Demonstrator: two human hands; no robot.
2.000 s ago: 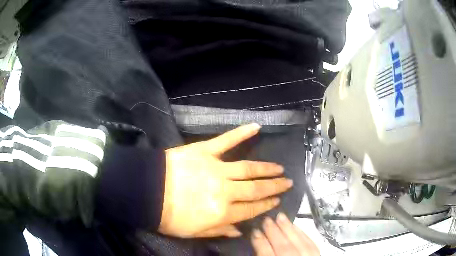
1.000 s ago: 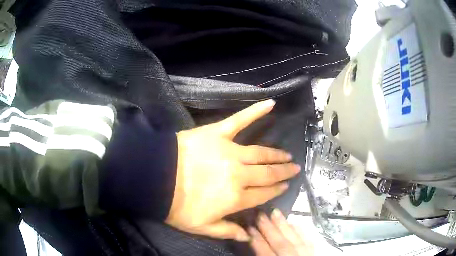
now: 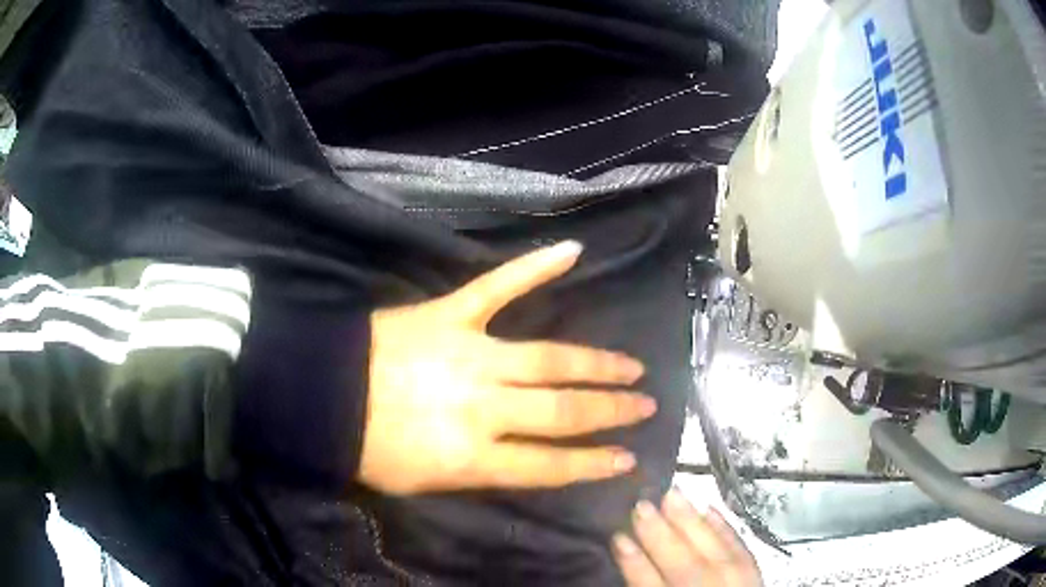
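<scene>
A large black garment piece (image 3: 619,287) covers the middle, with a grey strip and thin pale stitch lines across its upper part. My left hand (image 3: 493,396) lies flat on it, palm down, fingers spread towards the machine. My right hand (image 3: 686,548) is cut off by the bottom edge; its fingertips rest on the cloth's lower right edge. The off-white sewing machine head (image 3: 791,218) with a blue JUKI label is right of my hands. The cloth's right edge lies beside the small metal parts under the head; the needle cannot be made out.
Dark green scissor handles (image 3: 975,411) lie on the machine bed at the right, behind a grey hose (image 3: 952,487). A shiny metal plate (image 3: 751,396) is set in the bed. The white table edge (image 3: 918,562) with ruler markings runs along the bottom right.
The grey strip and stitch lines have moved up and away from the needle area, and the cloth's edge now curves there. My left hand shifted right, then back left. My right fingers moved slightly right.
</scene>
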